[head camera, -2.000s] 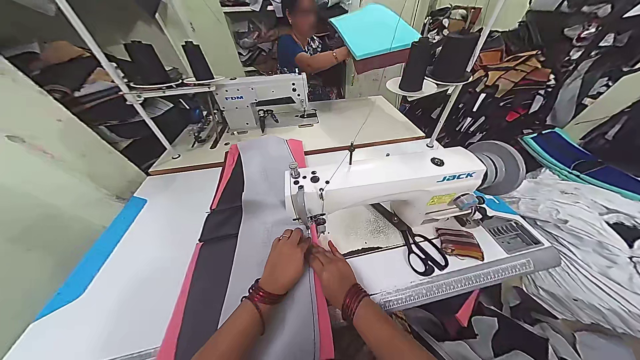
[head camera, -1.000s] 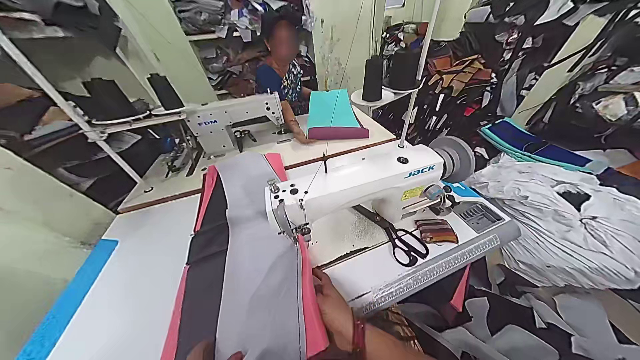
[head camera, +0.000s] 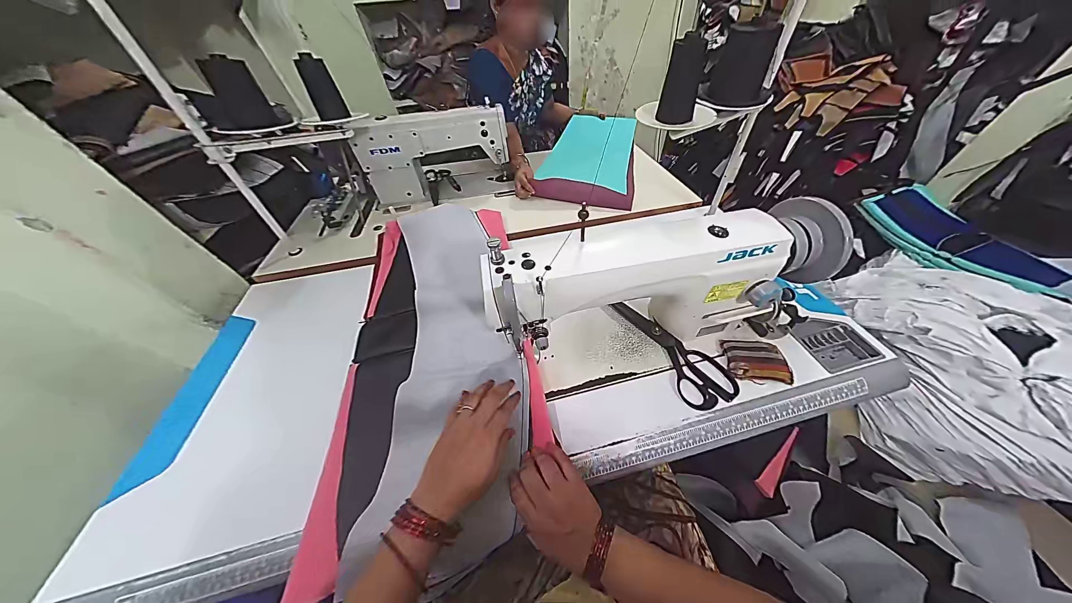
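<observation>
A long grey fabric panel (head camera: 452, 335) with black and pink layers lies across the white table, its right edge by the needle of the sewing machine (head camera: 636, 260). Flat on the grey fabric, fingers a little spread, rests my left hand (head camera: 471, 440). My right hand (head camera: 557, 498) pinches the pink fabric strip (head camera: 540, 402) at the panel's right edge, below the presser foot. Black-handled scissors (head camera: 703, 377) lie on the machine bed beside a small striped fabric piece (head camera: 756, 362).
A second sewing machine (head camera: 427, 151) stands behind. There a person (head camera: 519, 84) holds turquoise and maroon pieces (head camera: 586, 159). A white fabric heap (head camera: 955, 377) lies at the right, with grey and black scraps (head camera: 837, 536) below. Thread cones (head camera: 682, 79) stand above.
My left hand, low at the bottom edge one second ago, now lies higher on the grey panel. My right hand was at the panel's right edge and now pinches the pink strip.
</observation>
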